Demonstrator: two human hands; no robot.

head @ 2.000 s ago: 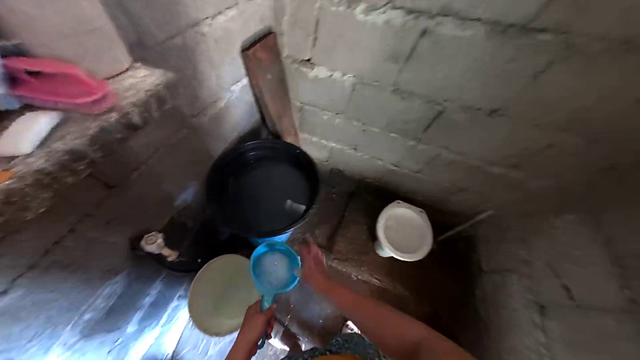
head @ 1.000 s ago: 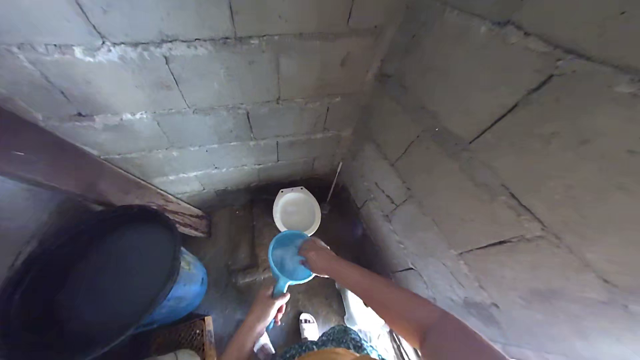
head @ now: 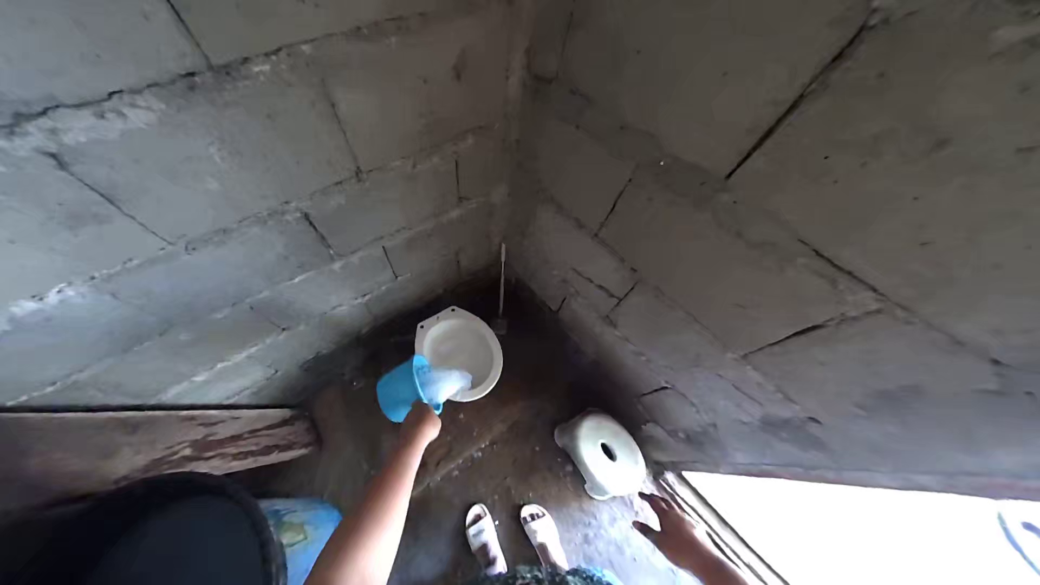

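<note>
My left hand (head: pixel 422 422) is shut on the handle of a blue plastic dipper (head: pixel 398 390). The dipper is tipped to the right over the near left rim of a white toilet bowl (head: pixel 461 349), and whitish, sudsy water (head: pixel 445 383) pours from its mouth into the bowl. My right hand (head: pixel 673 526) is held out low at the right with its fingers spread and nothing in it. It is nearest to a white plastic stool (head: pixel 603 455) with a hole in its seat.
A long-handled brush (head: pixel 501 292) stands in the corner between concrete block walls (head: pixel 390 211). A large dark tub (head: pixel 187 528), a blue container (head: pixel 302 532) and a wooden board (head: pixel 162 439) are at the lower left. My sandalled feet (head: pixel 481 532) are on the wet floor. A bright opening lies at lower right.
The dipper was upright with my right hand at its mouth; now it is tipped and pouring over the bowl. My right hand has moved away to the right. The view has swung right.
</note>
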